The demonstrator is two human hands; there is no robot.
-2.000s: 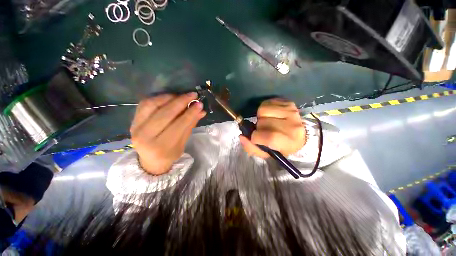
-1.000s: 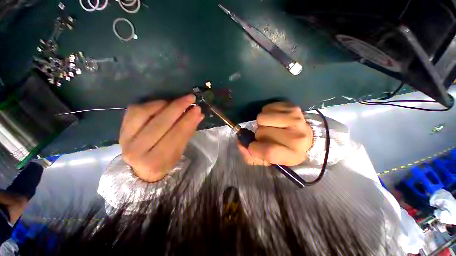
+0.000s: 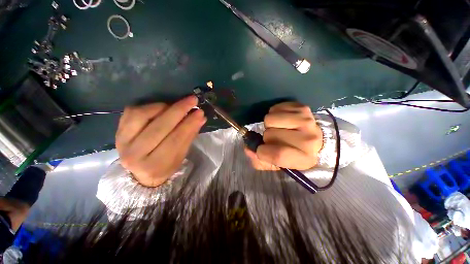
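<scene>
My left hand (image 3: 157,139) pinches thin solder wire (image 3: 98,113) at the bench's near edge; a small dark and silver part (image 3: 200,93) shows at the fingertips. Whether the fingers also hold that part is hidden. My right hand (image 3: 288,136) grips the black handle of the soldering iron (image 3: 253,140), its brass-coloured collar and tip pointing up-left to my left fingertips. The wire runs left to the solder spool (image 3: 23,124). A small dark fixture with a brass-coloured spot (image 3: 209,84) lies just beyond the fingertips.
Metal rings (image 3: 119,27) lie at upper left, with a spiky cluster of small connector parts (image 3: 56,69) below. Tweezers (image 3: 275,44) lie flat beyond my hands. A black fan-like box (image 3: 386,46) with a cord stands right. A person's arm (image 3: 13,209) shows at lower left.
The whole view has shifted, moving bench items up and left. The iron's tip has come down and left to my left fingertips. The ring seen at those fingers earlier is no longer clear.
</scene>
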